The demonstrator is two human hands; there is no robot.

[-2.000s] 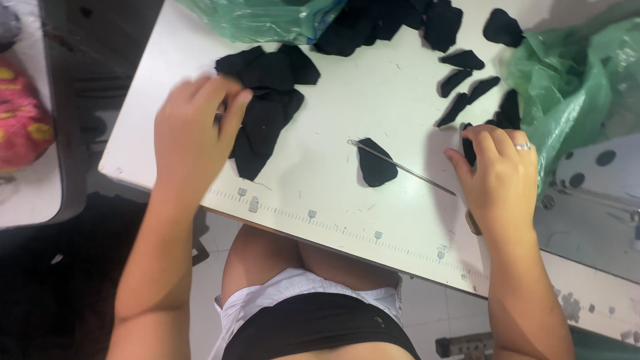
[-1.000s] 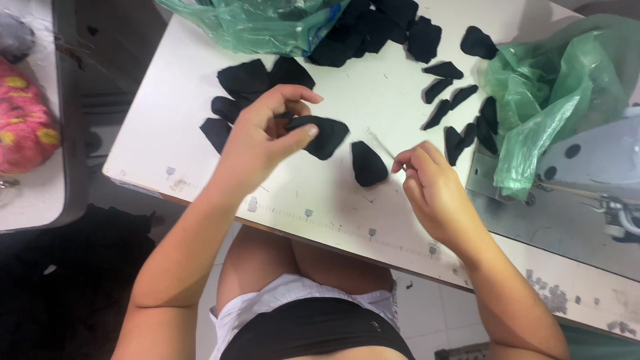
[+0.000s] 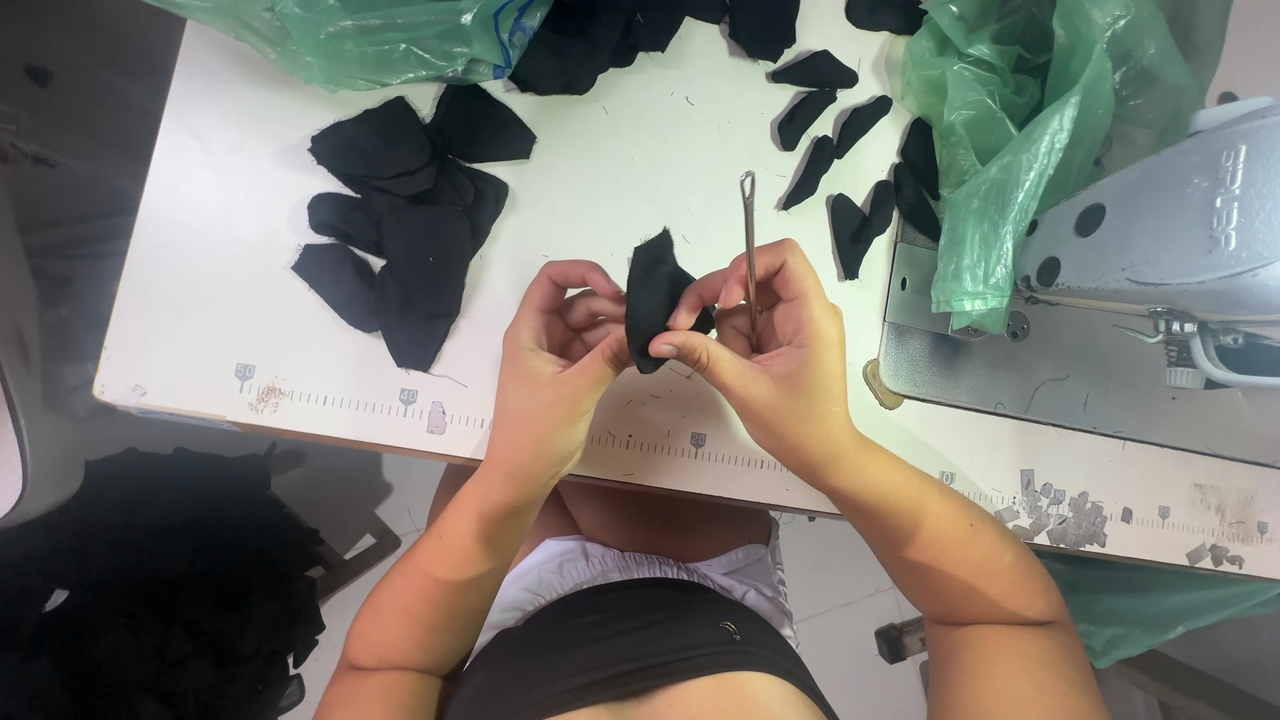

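Note:
Between my two hands, above the white table, is a small black fabric piece (image 3: 653,300). My left hand (image 3: 560,350) pinches its left edge with thumb and fingers. My right hand (image 3: 775,340) grips its right side with thumb and index finger, and also holds a thin metal rod tool with a looped end (image 3: 749,215), upright against the palm. Flat black fabric pieces (image 3: 425,255) lie overlapping to the left of my hands. Small, narrow black pieces (image 3: 808,170) lie beyond my right hand, several of them folded or curved in shape.
A sewing machine (image 3: 1150,240) stands at the right on its metal bed. Green plastic bags (image 3: 1010,130) lie beside it and at the top left. More black pieces (image 3: 580,45) lie at the back. The white table (image 3: 330,415) has a printed ruler along its front edge.
My left hand has moved right, away from the left pile, and both hands now meet at one black piece. The single piece that lay on the table between them no longer shows there.

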